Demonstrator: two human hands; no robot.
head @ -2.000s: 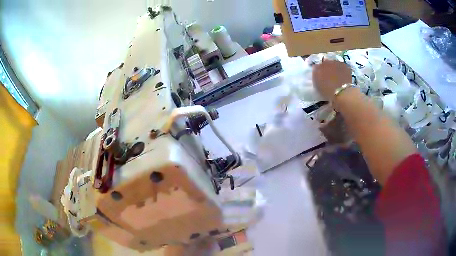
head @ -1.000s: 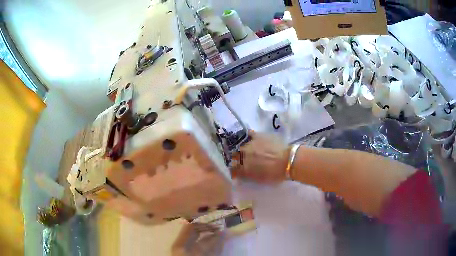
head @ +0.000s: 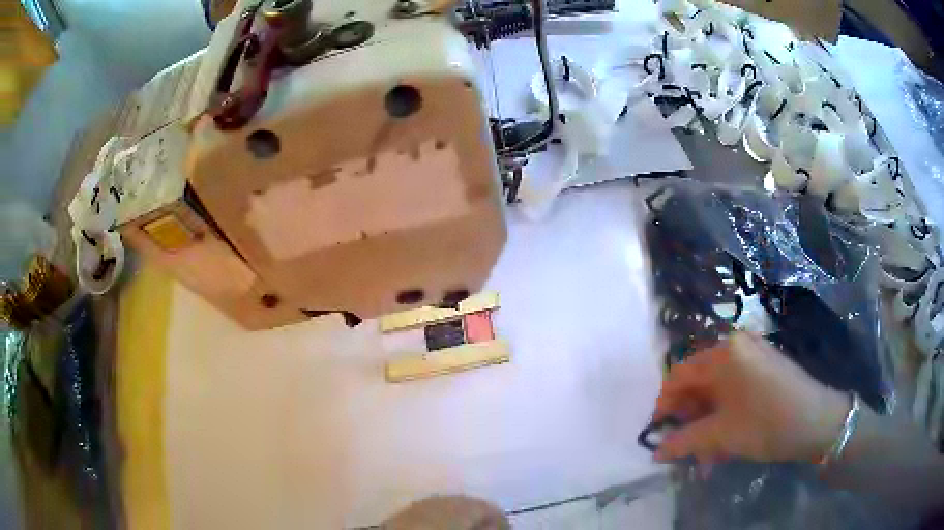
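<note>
My right hand [head: 750,409] is at the lower right, over the near edge of the clear plastic bag of dark parts [head: 818,300]. Its fingertips pinch a small black ring [head: 662,427]. My left hand [head: 445,514] shows only as a skin-coloured patch cut off by the bottom edge; its fingers are hidden. The cream machine head [head: 352,197] fills the upper centre. Below it, the cream clamp bars [head: 447,369] lie around a dark and reddish opening, with no hand at them.
A heap of white straps with black rings [head: 828,155] lies at the far right. A smaller strap bundle [head: 98,223] hangs by the yellow-labelled box at left. Golden-brown cylinders [head: 36,290] and a dark shiny bundle [head: 78,414] are at far left.
My right hand has moved from beside the needle area to the bag and now holds a black ring. My left hand has gone down to the bottom edge. The view has tilted down.
</note>
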